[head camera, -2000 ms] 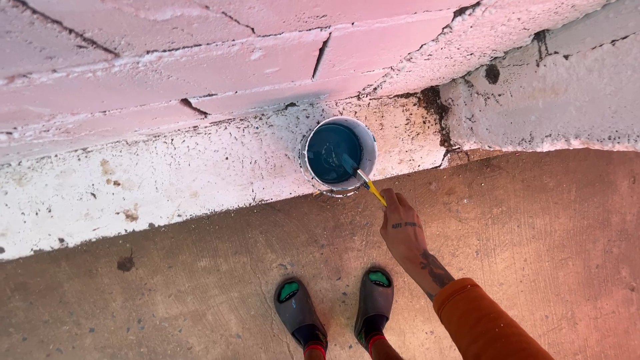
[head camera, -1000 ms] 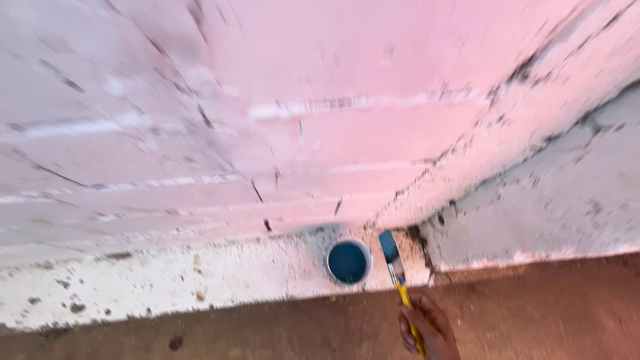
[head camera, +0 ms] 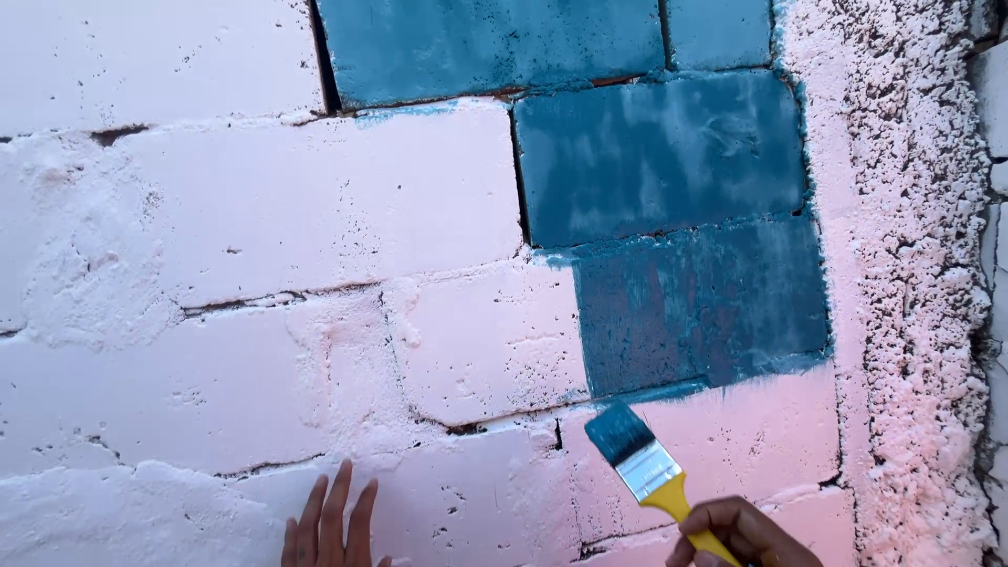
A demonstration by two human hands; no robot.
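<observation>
My right hand, at the bottom right, is closed round the yellow handle of a flat paintbrush. Blue paint covers its bristles, which lie just below the lower edge of a blue-painted block; whether they touch the wall cannot be told. Against the pale block wall, at the bottom left of centre, my left hand has its fingers spread and holds nothing. Above the brush, another block is blue, with streaks in the coat. The paint bucket is out of view.
More blue blocks run along the top. Dark gaps show in the joints between several blocks. At the right stands a rough, pitted mortar strip, with another pale block surface beyond it.
The view has swung from the floor and bucket up to the wall. The brush, in the bucket two seconds ago and beside it one second ago, is now at the wall. My left hand has come into view.
</observation>
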